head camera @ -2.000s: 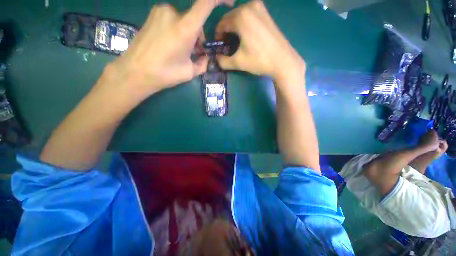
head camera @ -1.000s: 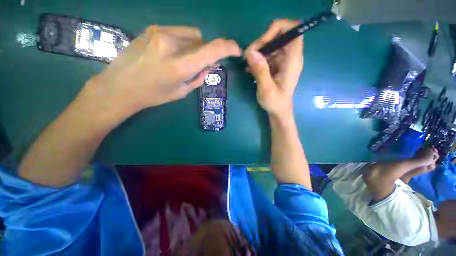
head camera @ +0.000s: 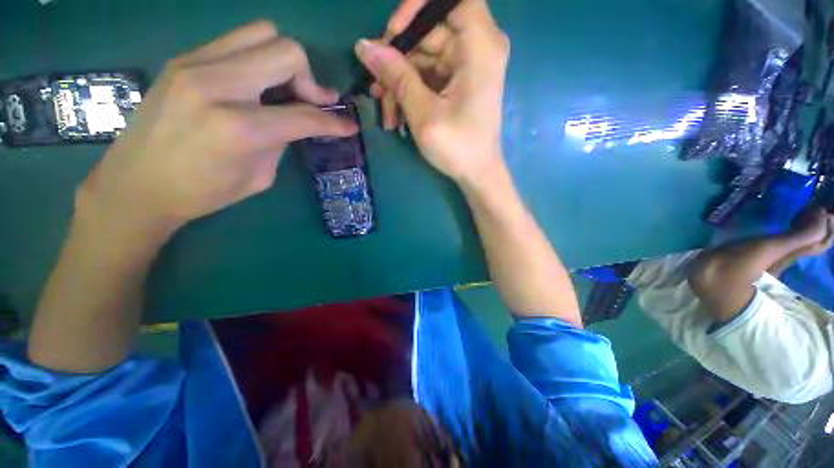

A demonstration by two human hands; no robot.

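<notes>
An opened phone point(head camera: 345, 187) lies on the green mat in front of me, its blue-silver circuit board at the near end and its black end away from me. My left hand point(head camera: 229, 123) pinches the black top end between thumb and fingers and covers part of it. My right hand point(head camera: 439, 87) holds slim black tweezers point(head camera: 425, 25) between thumb and fingers. The tweezers' dark tip points at the phone's top edge. Whether the tip touches, and any small part there, is too blurred to tell.
Another opened phone point(head camera: 91, 108) lies at the left, partly behind my left hand. Shiny, crinkled plastic point(head camera: 736, 119) with dark parts lies at the right. A neighbouring person's forearm point(head camera: 745, 256) and pale sleeve are at the lower right. The mat's near edge point(head camera: 384, 297) runs in front of me.
The tweezers have come down from the upper right to the phone's top edge. My left hand now covers the pale disc that showed one second ago. The whole view has shifted.
</notes>
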